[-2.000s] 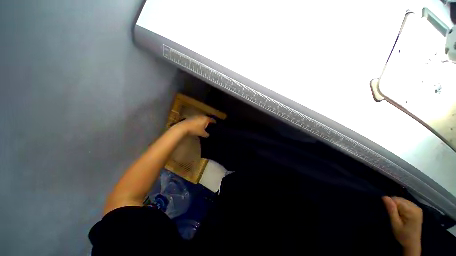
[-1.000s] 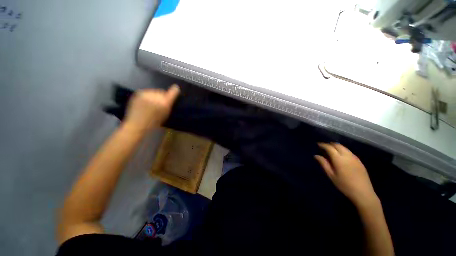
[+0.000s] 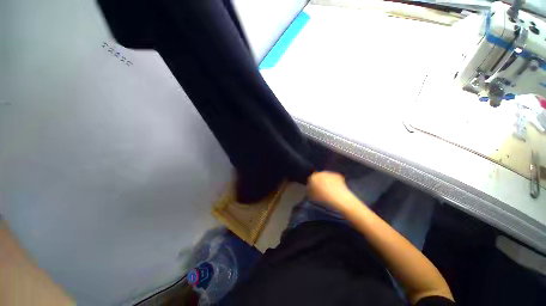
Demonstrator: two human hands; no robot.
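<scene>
A long dark fabric panel [image 3: 221, 89] hangs from the top edge of the view at upper left down over the table's left corner to the wooden-framed box. My right hand [image 3: 327, 186] grips its lower right edge just below the table's front edge. Of my left arm only a blurred forearm shows at the lower left edge; the left hand itself is out of view. The white sewing machine head [image 3: 509, 51] with a blue stripe stands at upper right, with no fabric under it.
The white table [image 3: 353, 66] has blue tape [image 3: 286, 40] on its left edge and a ruler strip [image 3: 371, 156] along the front. Snips [image 3: 534, 174] lie at far right. A wooden-framed box [image 3: 254, 218] and a clear plastic bottle [image 3: 220, 276] are below. A grey wall stands at left.
The fabric has been raised from below the table to the upper left. My left hand has gone out of view. My right hand has moved left and now grips the fabric. More of the machine head shows.
</scene>
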